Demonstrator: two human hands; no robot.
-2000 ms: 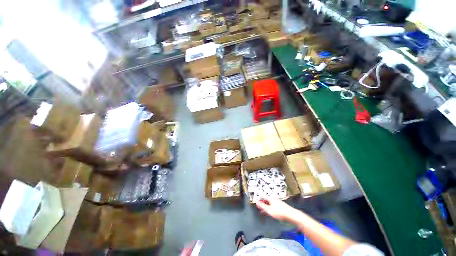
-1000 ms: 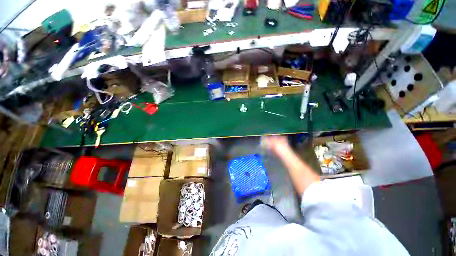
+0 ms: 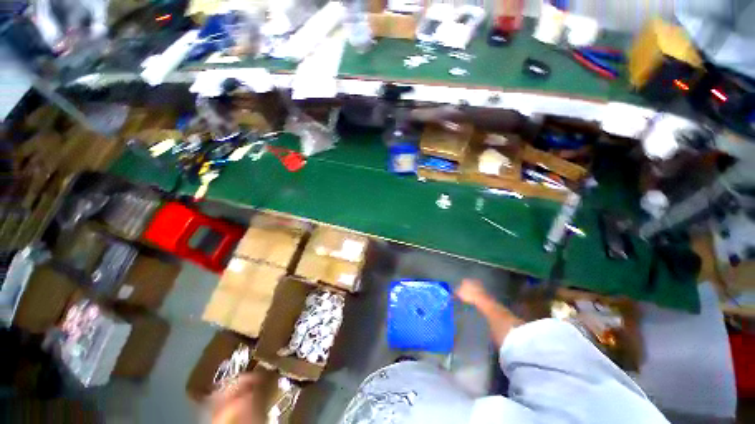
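A blue plastic stool (image 3: 420,315) stands on the floor below the bench edge. My right hand (image 3: 473,294) is at the stool's upper right edge; whether it touches or grips it I cannot tell. My left hand (image 3: 236,402) is a blur at the lower left, in front of small cartons of white pieces, its fingers unclear. An open carton (image 3: 280,331) full of white loop housings (image 3: 317,327) stands left of the stool.
The green bench (image 3: 389,203) runs across the view, bearing a clear round piece (image 3: 444,201), a thin rod, a red item (image 3: 290,158) and parts boxes. Closed cartons (image 3: 269,242) and a red stool (image 3: 192,235) stand left. Another open carton (image 3: 629,319) is at lower right.
The view has swung from the floor cartons to the bench and blue stool. My right hand has moved from near the bench edge down beside the stool. My left hand has come back into view.
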